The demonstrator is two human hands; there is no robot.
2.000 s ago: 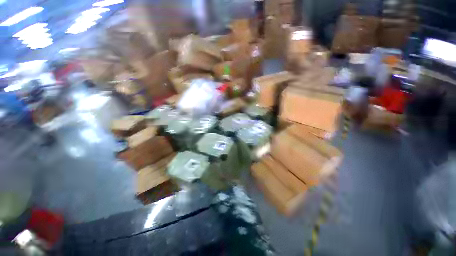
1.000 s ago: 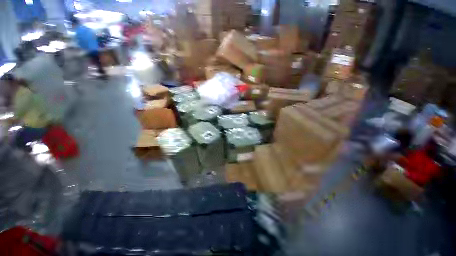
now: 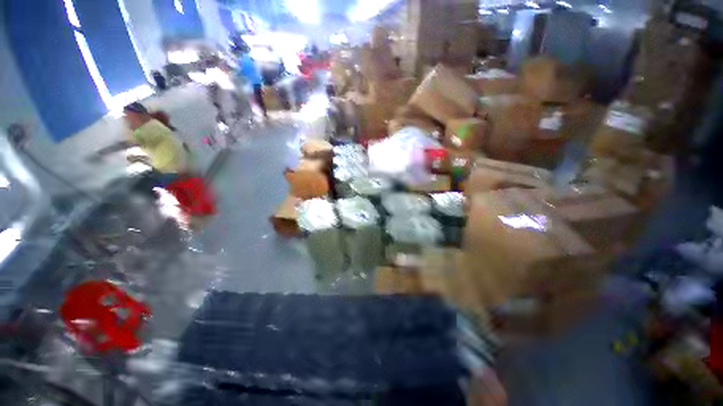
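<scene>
Dark, tightly packed boxes [image 3: 325, 345] form a flat load at the bottom centre, close in front of me. Their rows run from left to right and the near part is cut off by the bottom edge. A speckled green-white edge [image 3: 476, 345] shows along the load's right side. A blurred skin-toned shape, seemingly my right hand [image 3: 487, 388], is at the load's lower right corner, cut off by the bottom edge; its grip is unclear. My left hand is not in view.
Grey-green wrapped cartons [image 3: 363, 238] stand ahead, with brown cartons [image 3: 523, 238] to their right. Grey floor [image 3: 254, 206] runs ahead on the left. A person in yellow [image 3: 158, 147] is at the left. A red stool-like object [image 3: 105, 315] stands at the lower left.
The view has turned left, so the cartons have shifted right. The person in yellow and the red objects show more fully. The load stays in front of me and the skin-toned shape has appeared.
</scene>
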